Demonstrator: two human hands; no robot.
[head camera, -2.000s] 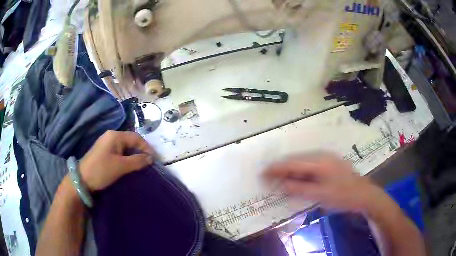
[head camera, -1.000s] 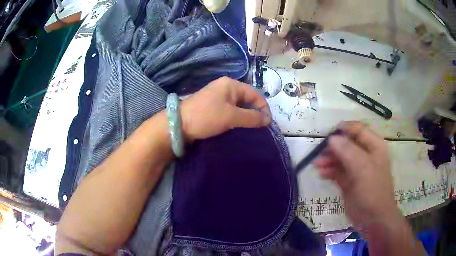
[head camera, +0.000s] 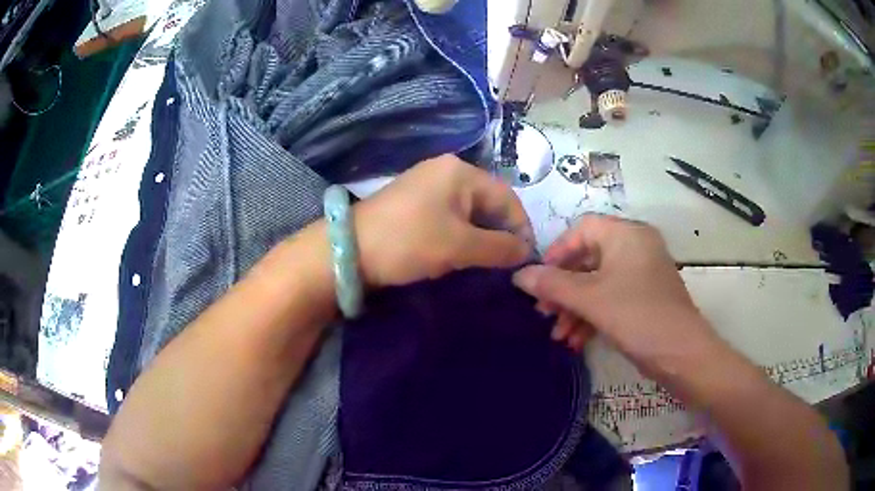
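A dark indigo pocket bag (head camera: 451, 374) with a stitched, overlocked curved edge lies in front of me, joined to a large greyish-blue denim garment (head camera: 201, 230). My left hand (head camera: 441, 216), with a pale green bangle at the wrist, pinches the top edge of the pocket bag near its right corner. My right hand (head camera: 609, 288) touches the same corner, its thumb and forefinger closed on the edge close to my left fingertips. Whether a small strip is between the right fingers cannot be seen.
The sewing machine's presser foot (head camera: 511, 134) stands just beyond my hands. Black thread snips (head camera: 717, 190) lie on the machine bed, with dark fabric scraps (head camera: 844, 268) at the right. A printed ruler strip (head camera: 729, 382) runs along the front edge. A dark placket with white dots (head camera: 144, 259) hangs left.
My right hand, which held a dark strip beside the pocket's curved edge, has moved left and up to meet my left hand at the top corner. The strip no longer shows clearly.
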